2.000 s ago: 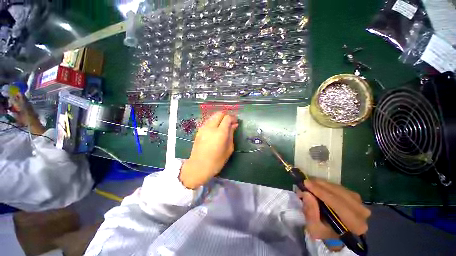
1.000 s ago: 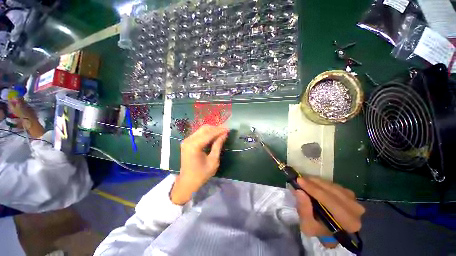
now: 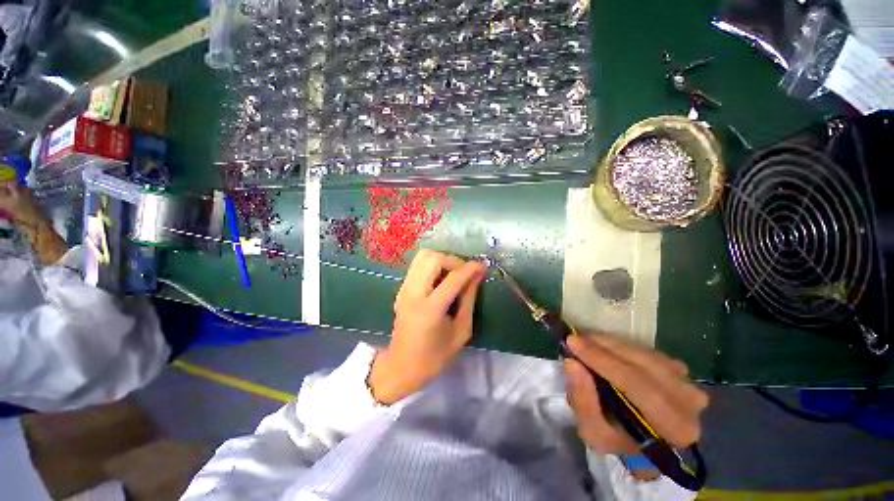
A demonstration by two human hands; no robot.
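My right hand (image 3: 637, 391) holds the soldering iron (image 3: 613, 396) like a pen, its thin tip pointing up and left to a small metal part (image 3: 489, 262) on the green mat. My left hand (image 3: 431, 318) is just left of the tip, thumb and forefinger pinched close together at the part; what is between them is too small to tell. Thin solder wire (image 3: 343, 266) runs from the spool (image 3: 181, 217) at left towards my left hand. A loose pile of short red wires (image 3: 404, 220) lies above my left hand, with small dark components (image 3: 345, 233) left of it.
A clear blister tray (image 3: 441, 88) of shiny parts lies behind. A round tin (image 3: 708, 176) of metal shavings stands on a pale strip (image 3: 637, 318). A fume fan (image 3: 794, 245) is at right, a blue stick (image 3: 238, 245) near the spool. Another person's sleeve (image 3: 78, 333) shows at left.
My left hand has moved from the red wire pile right and slightly down to the small part at the iron's tip. My right hand keeps hold of the iron. The view has shifted slightly.
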